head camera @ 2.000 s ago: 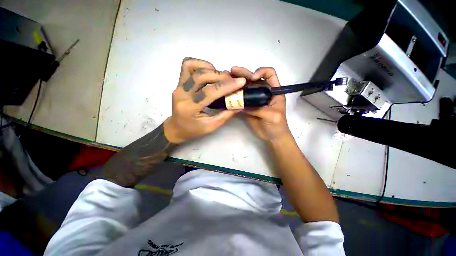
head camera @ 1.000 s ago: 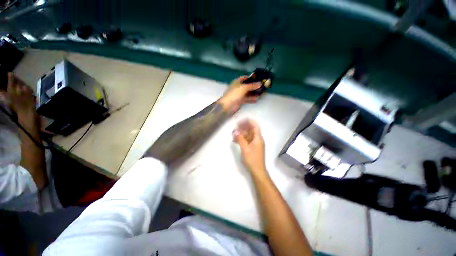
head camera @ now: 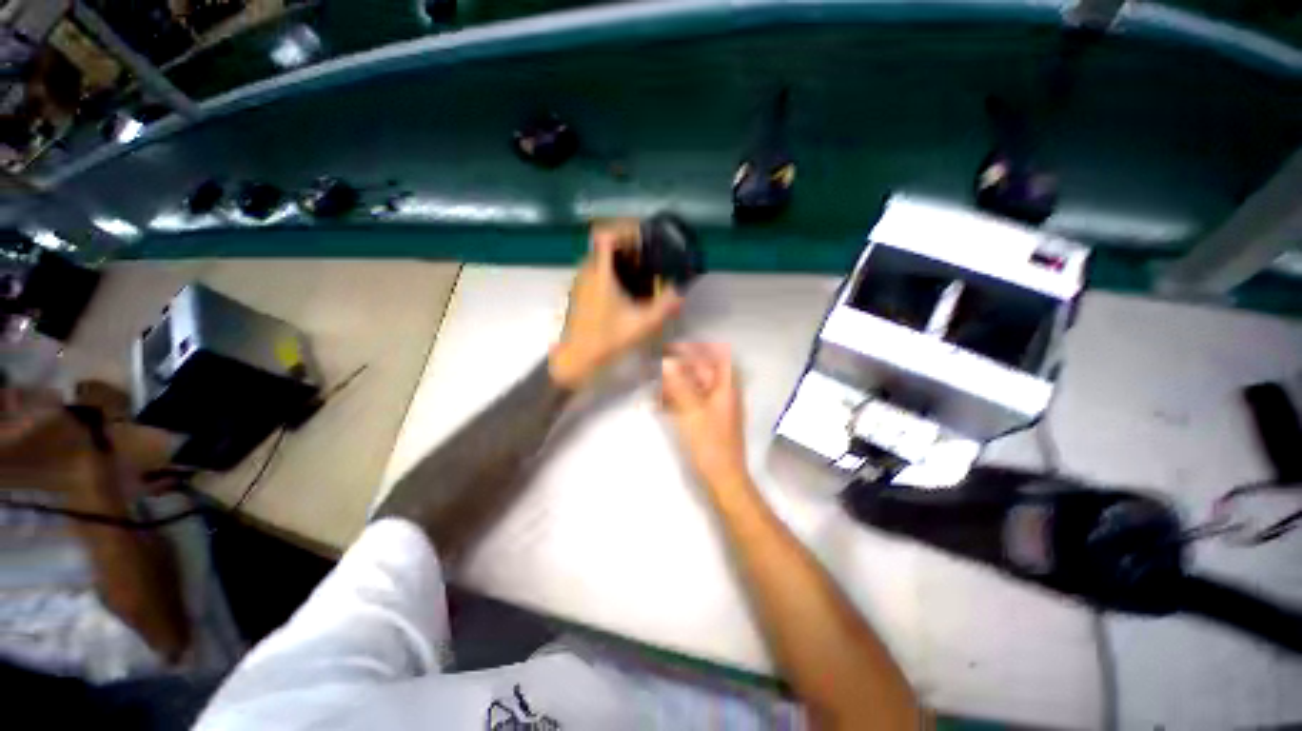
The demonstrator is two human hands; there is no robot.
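My left hand [head camera: 607, 311] holds a black housing [head camera: 663, 254] above the bench's back edge, beside the belt. The housing is blurred, with a small pale or yellowish spot at its lower side; its cable cannot be made out. My right hand [head camera: 700, 383] is just below and to the right, over the white bench, with fingers curled and blurred; whether it holds something small cannot be told. The black electric screwdriver [head camera: 1000, 526] lies at the right, its nose at the front of the white-silver screw feeder [head camera: 935, 336].
A dark-green conveyor belt [head camera: 443, 157] runs behind the bench, carrying several black units, one [head camera: 764, 186] just right of my left hand. Another feeder [head camera: 236, 364] stands left, by a neighbouring worker's arm [head camera: 129, 528]. Black items [head camera: 1271, 429] lie at far right.
Two seconds ago both hands held a banded black housing close to me. They have since parted; my left hand reached to the belt edge and has shifted left with a black housing. The view has tilted up.
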